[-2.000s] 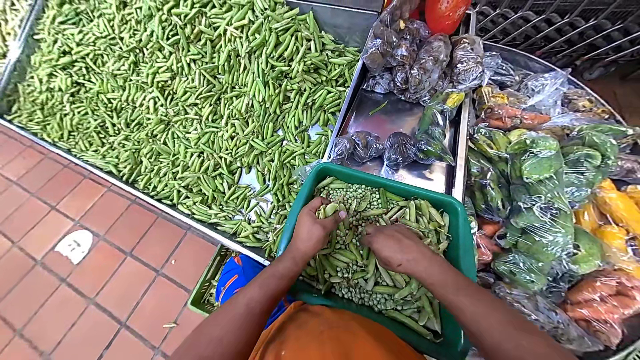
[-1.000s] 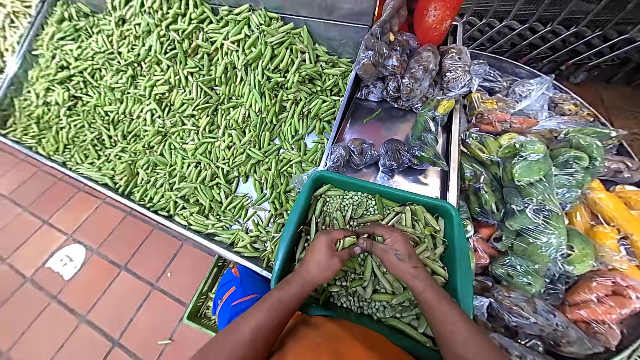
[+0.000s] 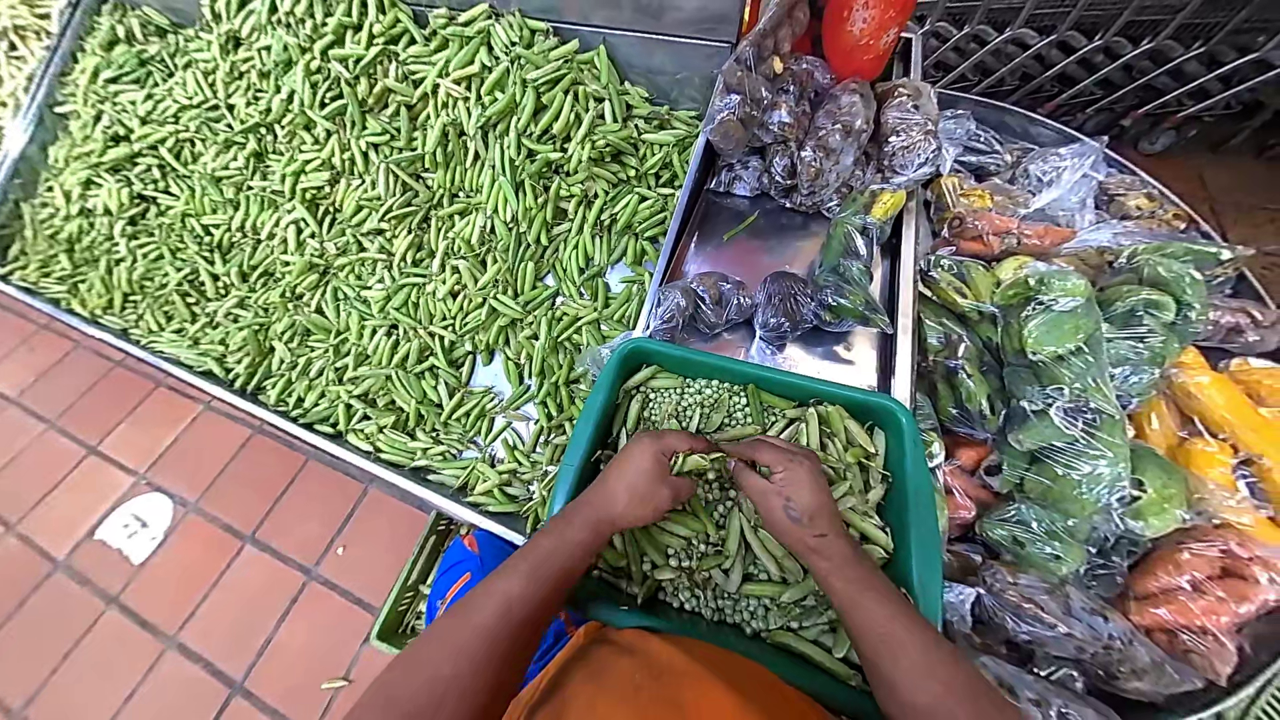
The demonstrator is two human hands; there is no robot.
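In the head view, a green plastic crate in front of my body holds shelled peas mixed with pea pods. Above its contents, my left hand pinches one end of a pea pod. My right hand meets it from the other side, thumb and fingers closed on the same pod. The fingertips of both hands nearly touch, and they partly cover the pod. More peas and pods lie beneath and around both hands.
A metal display bin heaped with pea pods fills the left. Beyond the crate is a metal tray with plastic-wrapped produce. Bagged green vegetables and yellow ones lie at the right. A green basket stands low on the tiled floor.
Two seconds ago my hands were apart, low among the pods; one second ago they had come together above them. They remain together now around a pod.
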